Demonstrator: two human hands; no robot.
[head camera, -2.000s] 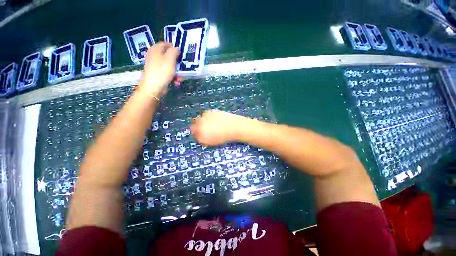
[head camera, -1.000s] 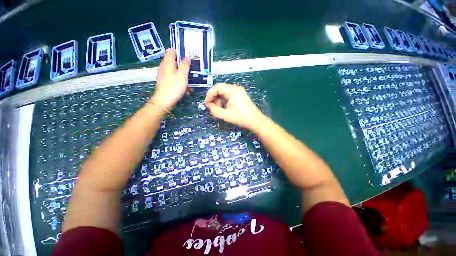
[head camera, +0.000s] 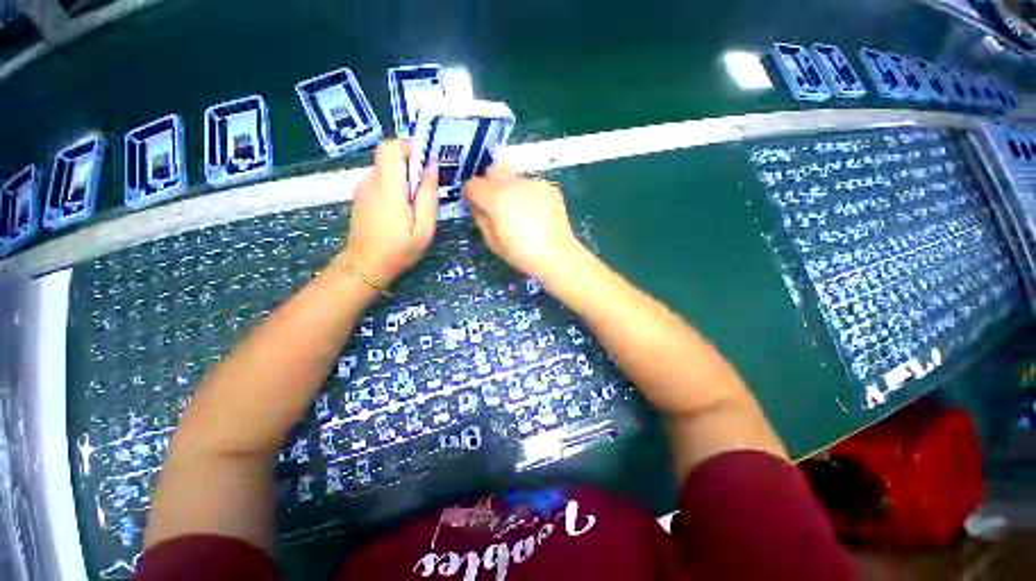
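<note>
A device housing (head camera: 452, 150), a shallow tray with a pale rim and dark inside, is held upright and tilted above the conveyor rail. My left hand (head camera: 390, 213) grips its left side. My right hand (head camera: 517, 216) is at its lower right, fingertips bent against the housing's inner edge; whether they still pinch a small part is hidden. A clear blister tray (head camera: 227, 284) with small components, partly emptied, lies under my forearms.
More housings (head camera: 237, 139) stand in a row on the green conveyor belt (head camera: 613, 57), others at far right. The pale rail (head camera: 648, 139) crosses in front. A second, fuller blister tray (head camera: 909, 250) lies right. A red stool or bin (head camera: 926, 471) is at lower right.
My right hand has risen from above the blister tray to the housing. The held housing has tilted and come off the one behind it, which shows more. Belt housings have shifted slightly.
</note>
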